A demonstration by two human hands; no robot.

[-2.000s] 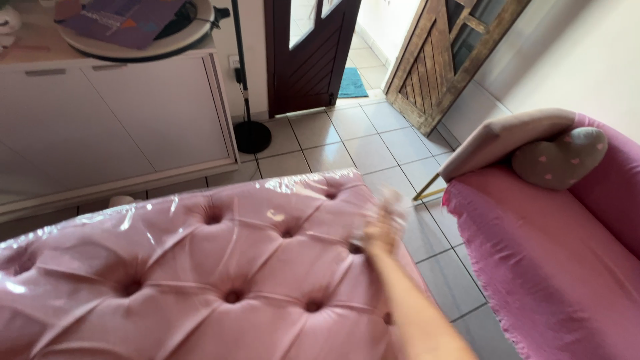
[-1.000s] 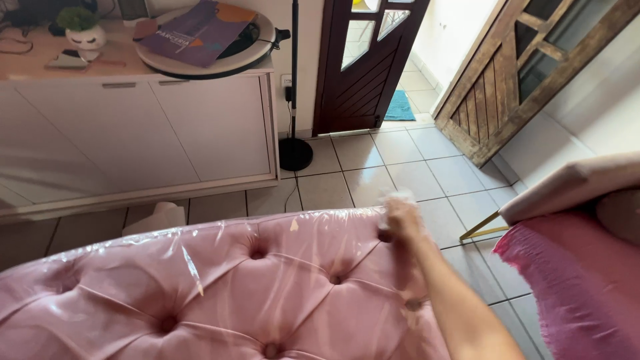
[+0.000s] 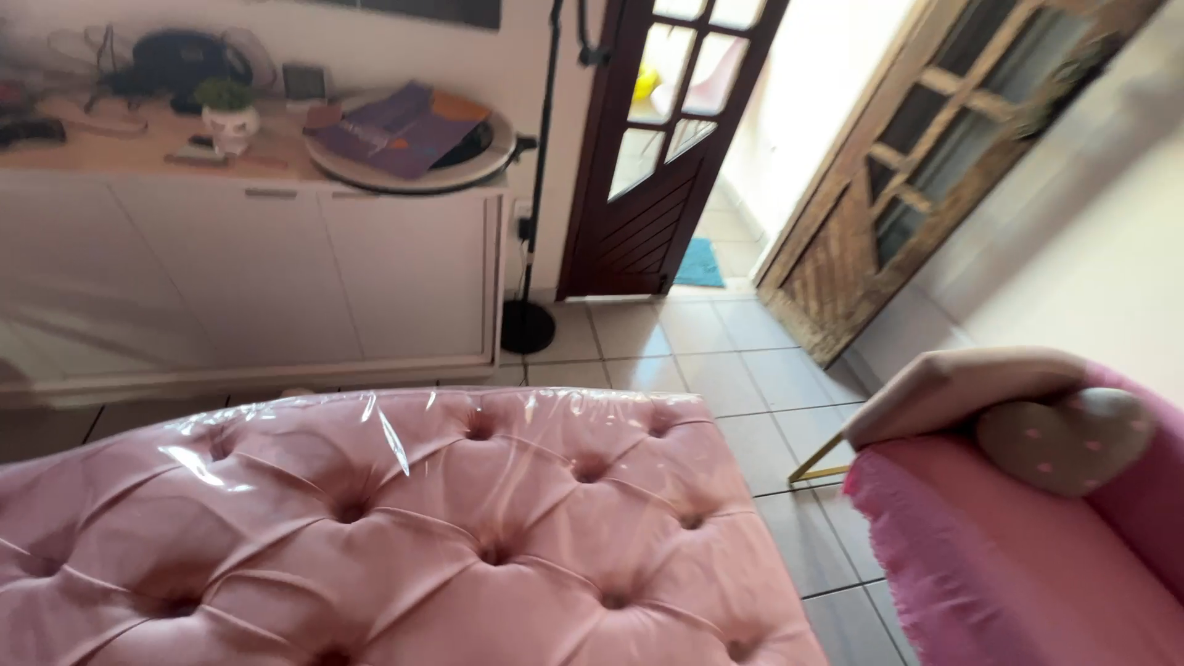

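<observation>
Neither of my hands shows in the head view at this moment. A pink button-tufted upholstered panel, maybe a headboard (image 3: pixel 416 546), fills the lower left and middle of the view. Clear plastic film (image 3: pixel 388 435) with bright glare lies over its far edge and top. Deep button dimples and folds cross its surface. The near part of the panel is cut off by the bottom of the view.
A white cabinet (image 3: pixel 231 268) stands beyond the panel, with a round tray (image 3: pixel 416 185) on top. Right of it are a black floor-stand base (image 3: pixel 527 326), a dark door (image 3: pixel 638 222) and a wooden door (image 3: pixel 814 240). A pink-covered sofa (image 3: pixel 1008 555) with a heart-shaped cushion (image 3: pixel 1064 439) is at right.
One arm reached over the panel's right part in both earlier frames, its hand at the far right corner; now it is out of view. The panel still lies before me.
</observation>
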